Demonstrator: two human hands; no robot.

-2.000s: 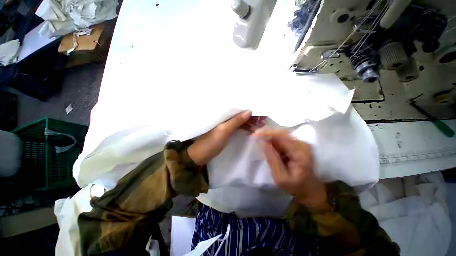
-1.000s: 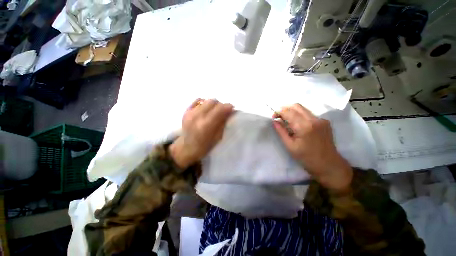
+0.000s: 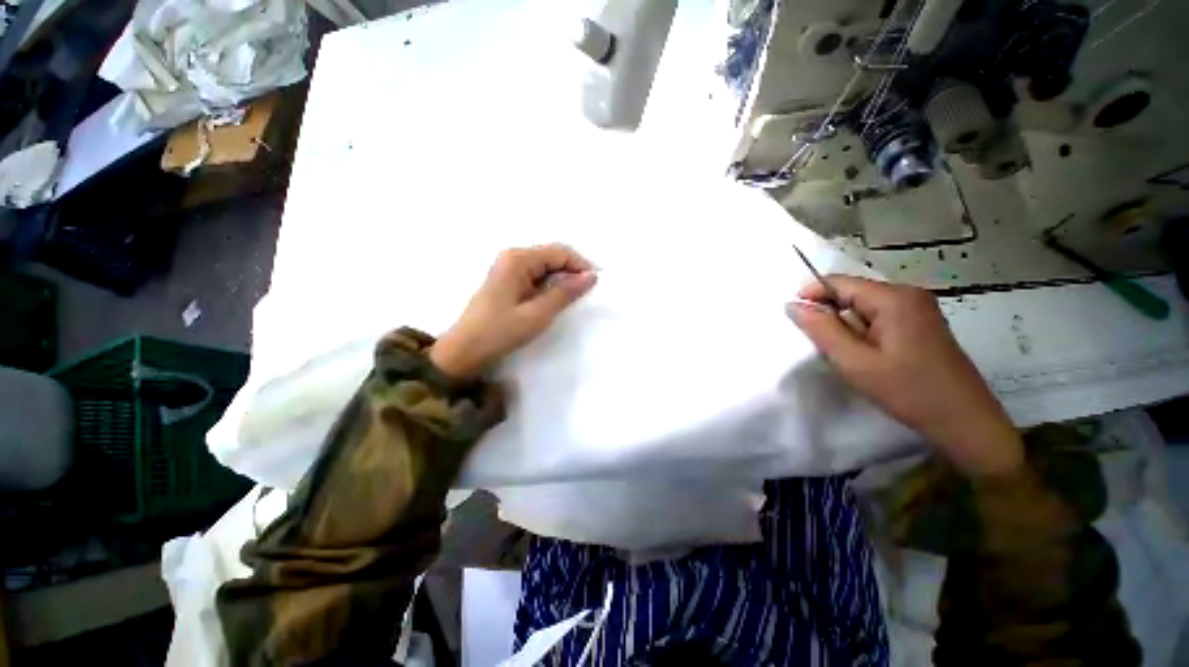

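Note:
A large white fabric piece (image 3: 652, 378) lies over the table and hangs over its front edge above the lap. My left hand (image 3: 519, 302) pinches the fabric between thumb and fingers, left of centre. My right hand (image 3: 900, 358) pinches the fabric's right part and also holds a thin dark pointed tool (image 3: 814, 271), its tip pointing up and left. The tool's rear end is hidden in the hand. The fabric between the hands is spread fairly flat.
The sewing machine head (image 3: 900, 143) is at the upper right. A white lamp head (image 3: 626, 65) stands at the top. A green-handled tool (image 3: 1132, 292) lies at right. A green crate (image 3: 163, 430) and a heap of white cloth (image 3: 215, 52) are at left.
My hands have moved apart, the right one further right. The fabric between them has spread out, and the dark tool now shows clearly in my right hand. The view has shifted slightly.

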